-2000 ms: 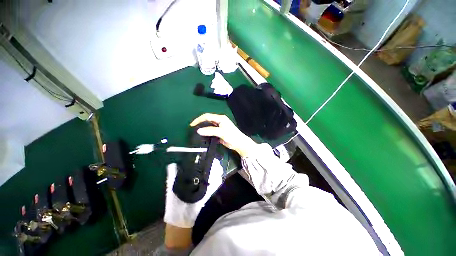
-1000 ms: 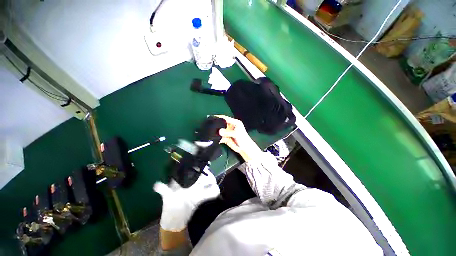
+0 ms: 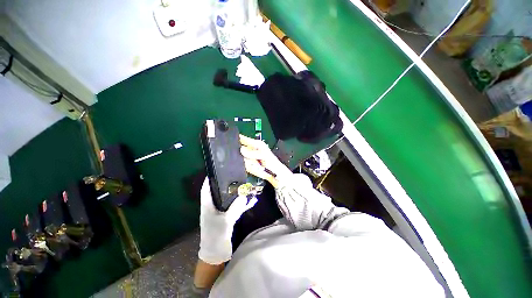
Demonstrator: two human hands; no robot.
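A black smart lock (image 3: 226,160) is held above the green mat, with brass hardware (image 3: 245,189) at its lower end and a pale label at its top left corner. My left hand (image 3: 217,224), in a white glove, grips the lower end of the lock. My right hand (image 3: 261,160), mostly bare, is at the lock's right side with its fingers against or close to it; a thin dark item with a bit of red shows at its fingers, and I cannot tell exactly what it is. Small green-and-white pieces (image 3: 258,124) lie on the mat beyond the lock.
A waiting lock (image 3: 116,174) and a row of several more (image 3: 76,215) lie at the left. A white strip (image 3: 158,152) lies on the mat. A black cloth bag (image 3: 298,107), crumpled tissue (image 3: 249,72) and bottle (image 3: 229,35) stand beyond. The green conveyor (image 3: 408,122) runs along the right.
The lock, earlier showing its other face, now shows its back, with brass hardware near my gloved hand. The small green-and-white pieces have come into view beyond it. The camera view has shifted.
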